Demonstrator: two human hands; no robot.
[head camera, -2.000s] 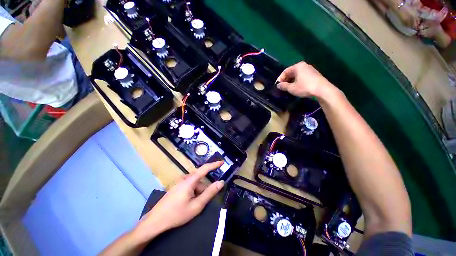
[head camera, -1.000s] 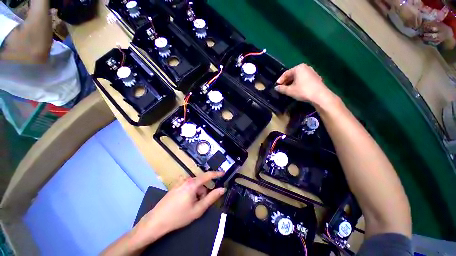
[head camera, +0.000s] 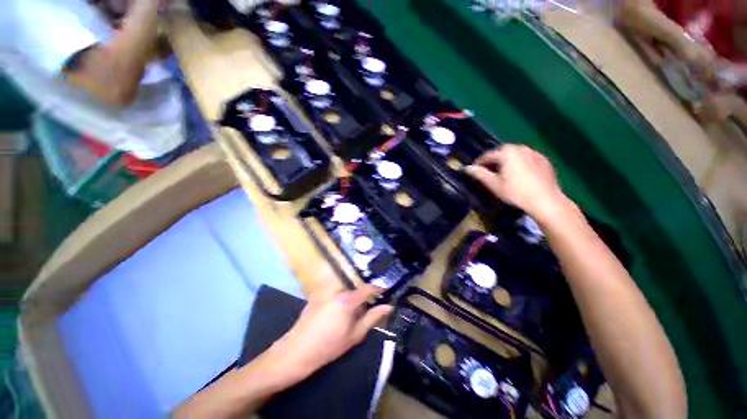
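Several black housings with white gears lie on the bench. The nearest to my left hand (head camera: 340, 323) is a housing (head camera: 381, 263) with a lit interior and a dark patch near its lower end. My left fingertips are at this end's edge, thumb and index apart, with no held piece visible. A matte black sheet (head camera: 323, 385) with a white strip lies partly under my left hand and forearm. My right hand (head camera: 518, 176) is over the lower end of another housing (head camera: 442, 153), fingertips together. Blur hides whether they hold a small piece.
An open carton (head camera: 123, 192) with pale blue inside stands at the left. The green belt (head camera: 573, 164) runs along the right. More housings (head camera: 426, 344) lie near me. A person's arm (head camera: 123, 61) is at upper left; another person's hands (head camera: 696, 61) are at upper right.
The view has shifted, so the bench things appear farther right. My left index finger has drawn back from the dark patch to the housing's edge. My right hand has moved slightly toward me.
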